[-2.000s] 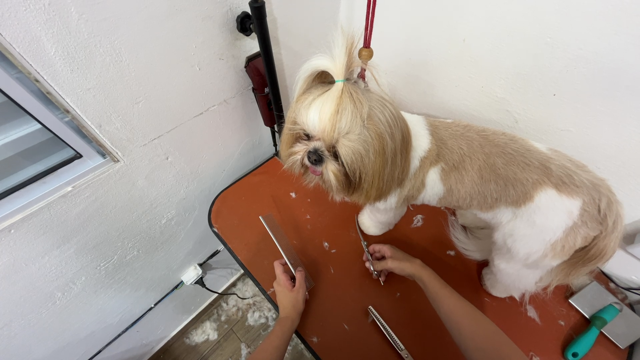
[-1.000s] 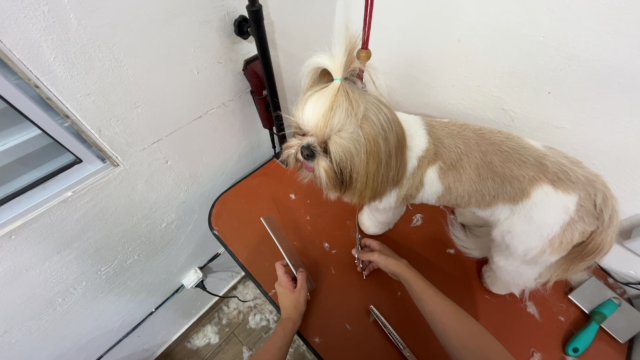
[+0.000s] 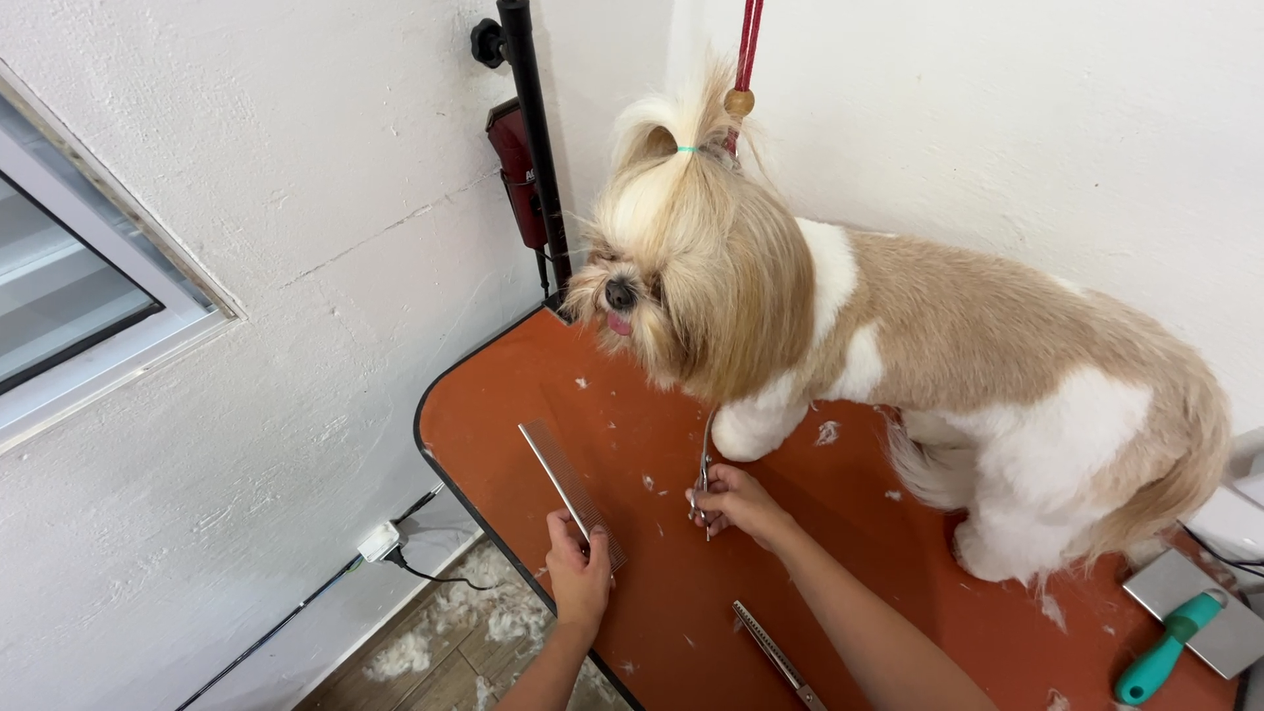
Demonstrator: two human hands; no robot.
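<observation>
A tan and white long-haired dog point(image 3: 987, 336) stands on an orange grooming table point(image 3: 484, 395), its topknot tied with a green band and its pink tongue showing. My left hand point(image 3: 580, 573) grips a metal grooming comb point(image 3: 558, 474) near its lower end, left of the dog. My right hand point(image 3: 736, 504) holds curved grooming scissors point(image 3: 704, 464) by the finger rings, the blades pointing up beside the dog's front paw point(image 3: 743, 433). Whether the blades touch the fur I cannot tell. Thinning shears point(image 3: 770, 647) lie on the table below my right hand, their handles cut off by the frame.
A red cord with a wooden bead point(image 3: 739, 103) hangs behind the dog's head. A red hair clipper point(image 3: 515, 173) hangs by the black grooming post point(image 3: 538, 138). A slicker brush with a teal handle point(image 3: 1170, 647) lies at the right. Fur clippings point(image 3: 513, 612) cover part of the floor.
My right hand has moved slightly left with the scissors, which now point more upright. The dog has turned its muzzle toward the left. My left hand stays about where it was with the comb.
</observation>
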